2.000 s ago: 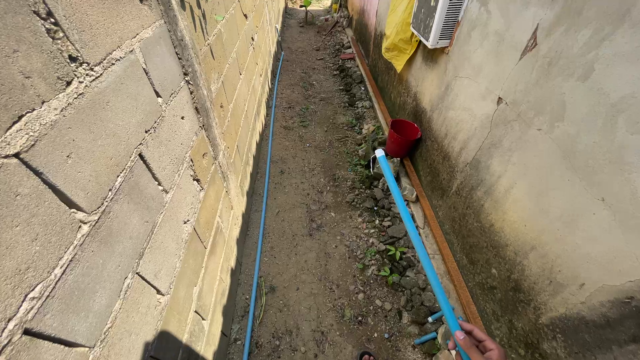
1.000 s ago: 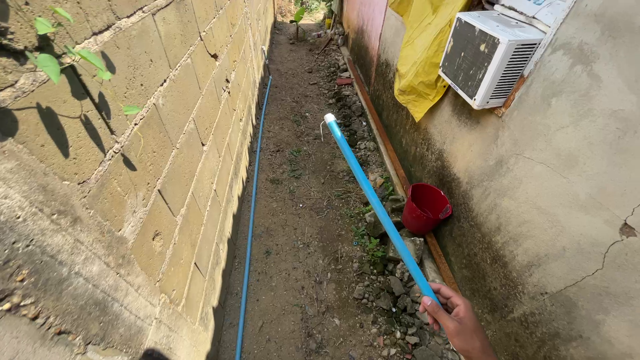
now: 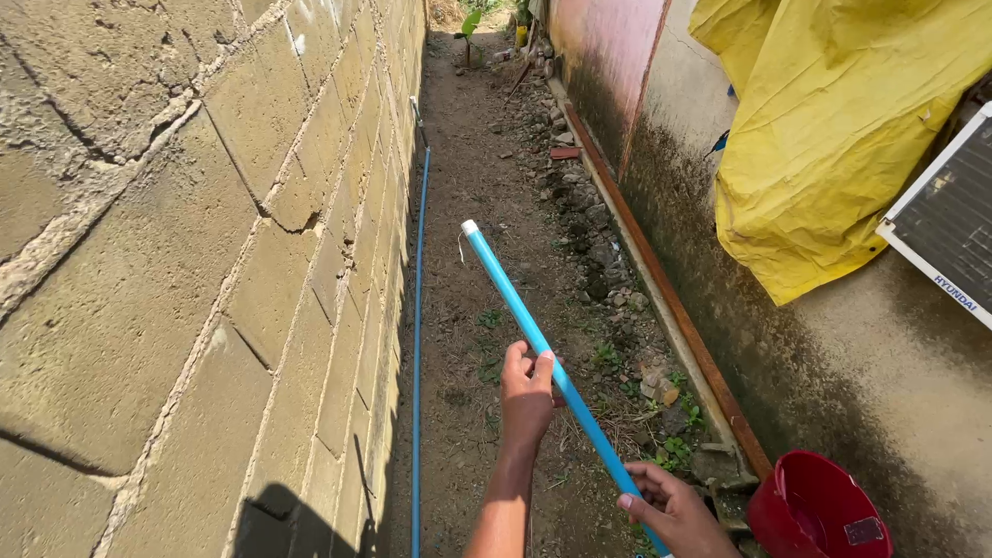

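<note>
A blue plastic pipe (image 3: 508, 291) slants across the middle of the head view, its far end wrapped in white tape (image 3: 469, 227) with a loose strand hanging from it. Around the pipe's middle closes my left hand (image 3: 528, 384). My right hand (image 3: 670, 508) holds the same pipe lower down, near the bottom edge of the view. Along the foot of the left wall a second, longer blue pipe (image 3: 418, 325) lies on the dirt, with a fitting (image 3: 419, 120) beyond its far end.
A concrete block wall (image 3: 194, 271) rises at left. At right stand a red bucket (image 3: 821, 504), a rusty metal beam (image 3: 659, 271) and rubble (image 3: 601, 248) along a stained wall. A yellow tarp (image 3: 806, 155) and an air conditioner (image 3: 949, 209) hang there. A small plant (image 3: 469, 27) grows far down the path.
My left hand, out of view before, has come onto the pipe. The right hand still holds it. The view has moved forward, and the red bucket is now at the lower right.
</note>
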